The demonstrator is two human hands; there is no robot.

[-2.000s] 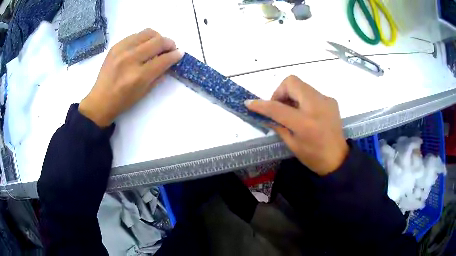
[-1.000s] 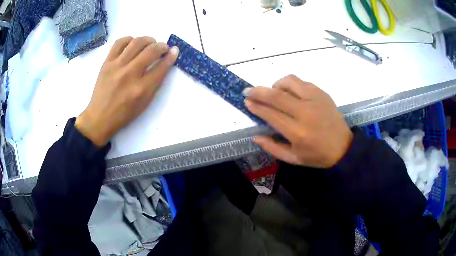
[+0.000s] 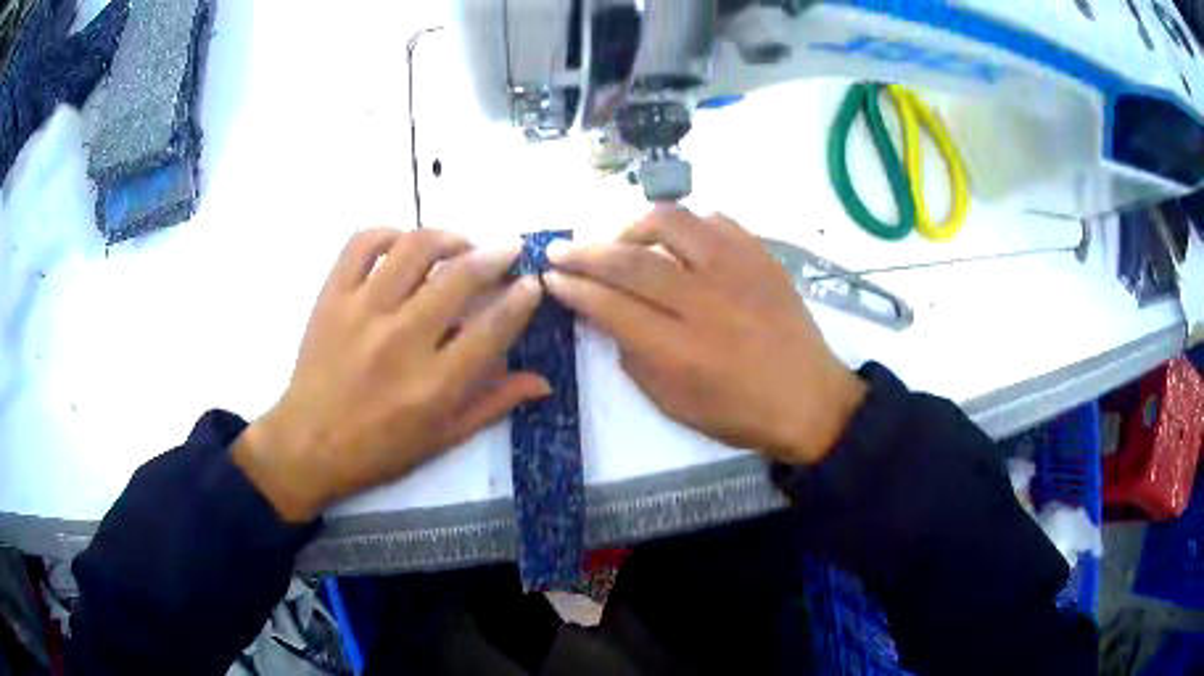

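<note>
A narrow navy tweed strip (image 3: 547, 449) lies lengthwise on the table in front of the sewing machine (image 3: 660, 79), its near end hanging over the table's front edge. My left hand (image 3: 403, 357) holds the far end of the strip between fingertips and thumb side. My right hand (image 3: 713, 324) pinches the same far end from the right, the fingertips of both hands nearly touching. The strip's far end is short of the presser foot area (image 3: 544, 112). The thread snips (image 3: 858, 297) lie partly under my right hand.
Scissors with green and yellow handles (image 3: 908, 165) lie right of the machine head. A stack of cut pieces (image 3: 152, 145) sits at the far left beside white material (image 3: 46, 251). The edge ruler (image 3: 423, 541) runs along the front. A red object (image 3: 1151, 429) is below right.
The strip has turned from diagonal to pointing straight away from me. Both hands have come together at its far end. The machine head has come into view.
</note>
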